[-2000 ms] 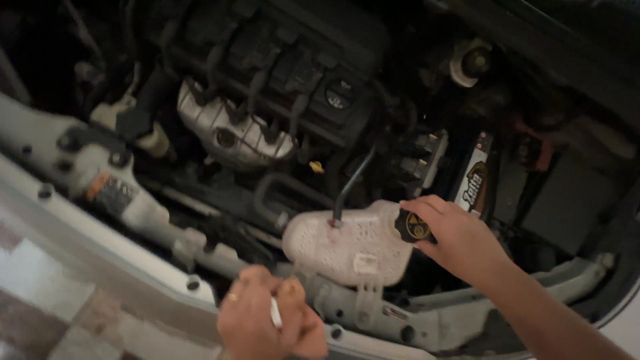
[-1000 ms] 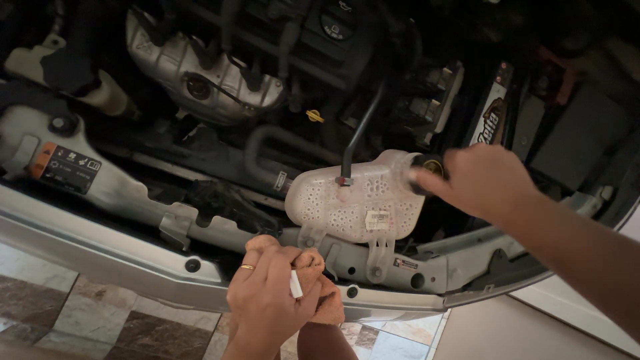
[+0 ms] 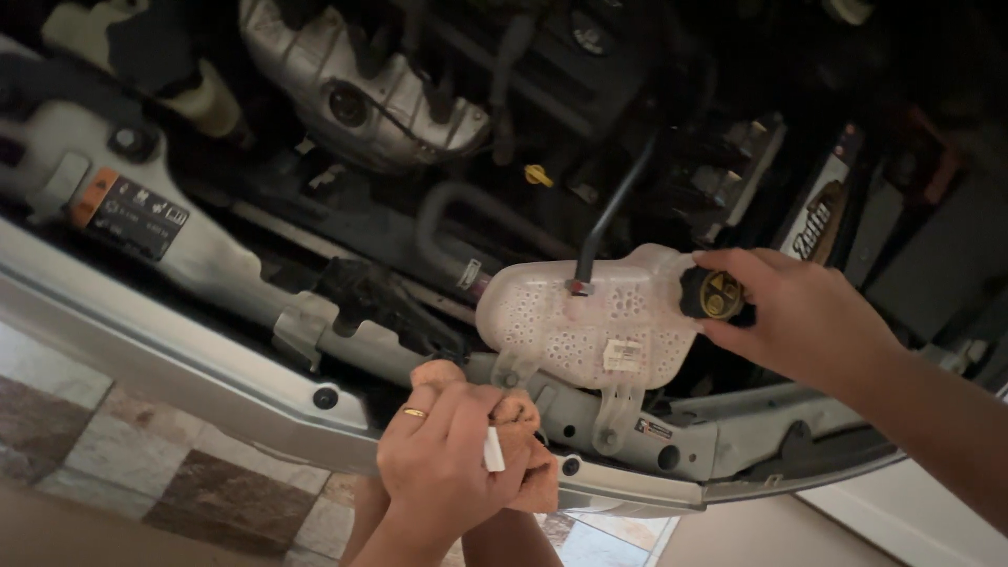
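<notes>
The thumb and fingers of my right hand [image 3: 787, 315] grip the black ribbed cap [image 3: 718, 294], which bears yellow symbols, at the right end of the translucent coolant expansion tank [image 3: 583, 315]. The cap sits at the tank's neck; whether it is tight or loose I cannot tell. A dark hose [image 3: 618, 209] joins the tank's top at a red-marked clamp. My left hand [image 3: 449, 445], with a ring on one finger, holds a bunched orange cloth [image 3: 539, 472] with a white tag, over the front edge of the car body, below and left of the tank.
Behind the tank lie the engine's silver heat shield [image 3: 354, 94], a yellow dipstick handle [image 3: 538, 175] and a battery [image 3: 819, 213] with a printed label. The metal front crossmember [image 3: 228, 276] runs under the tank. Bare limbs show beneath my left hand, above the tiled floor [image 3: 236, 500].
My right hand, blurred over the cap one second ago, now shows its thumb and fingers around it. My left hand still holds the cloth. The view has moved closer.
</notes>
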